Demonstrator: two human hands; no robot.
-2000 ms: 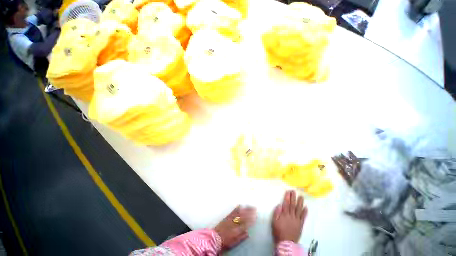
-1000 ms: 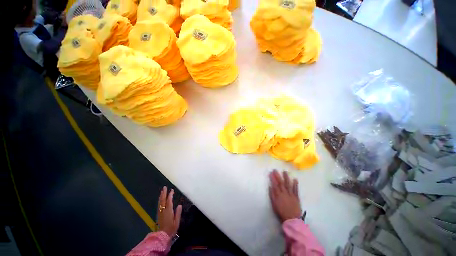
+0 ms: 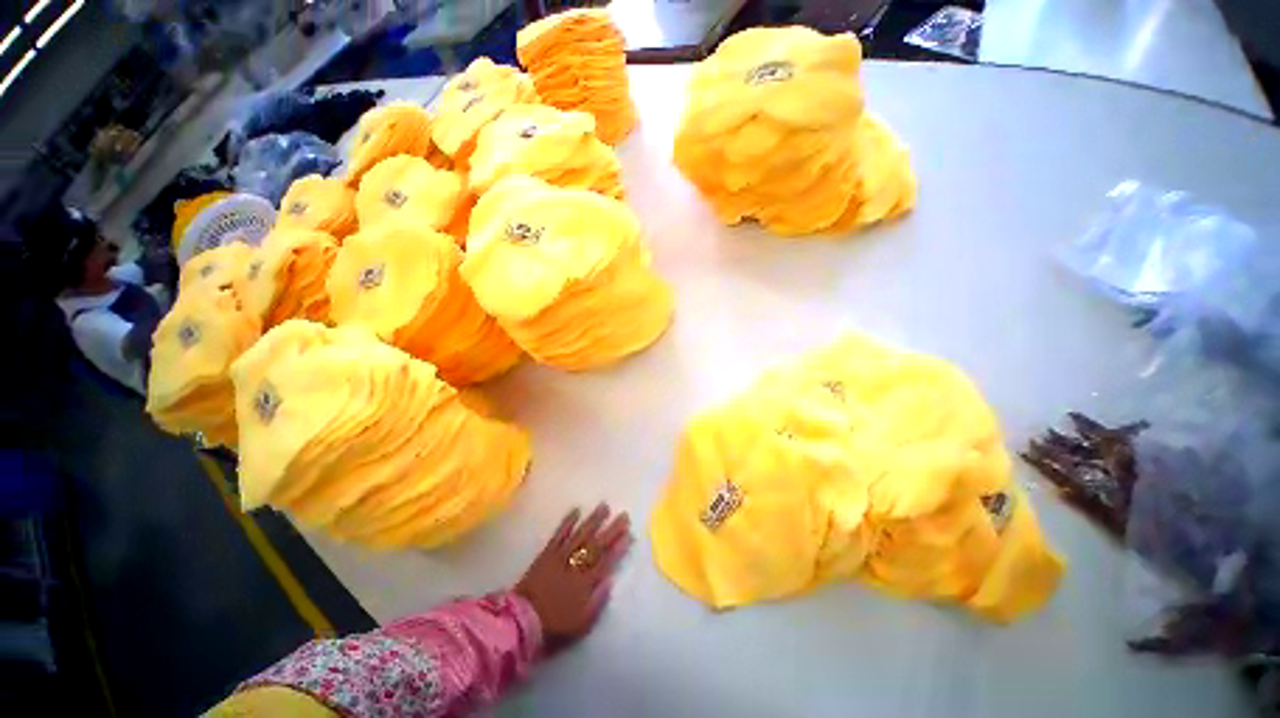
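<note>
A loose overlapping group of yellow fabric pieces [image 3: 898,477] lies on the white table in front of me, with small dark-and-pale patches [image 3: 722,505] showing on some. My left hand [image 3: 576,568], with a ring on it and a pink sleeve behind it, rests on the table just left of these pieces, fingers spread, holding nothing. It does not touch the cloth. My right hand is out of the picture.
Several tall leaning stacks of yellow pieces [image 3: 379,449] stand at left, another stack [image 3: 779,133] at the far side. Clear plastic bags [image 3: 1165,246] and dark brown parts [image 3: 1088,463] lie at right. A person [image 3: 105,302] and a white basket-like object [image 3: 225,225] are at far left.
My left hand has moved from beyond the table edge onto the table beside the pieces. My right hand has left the picture. The view has shifted and shows more of the far stacks.
</note>
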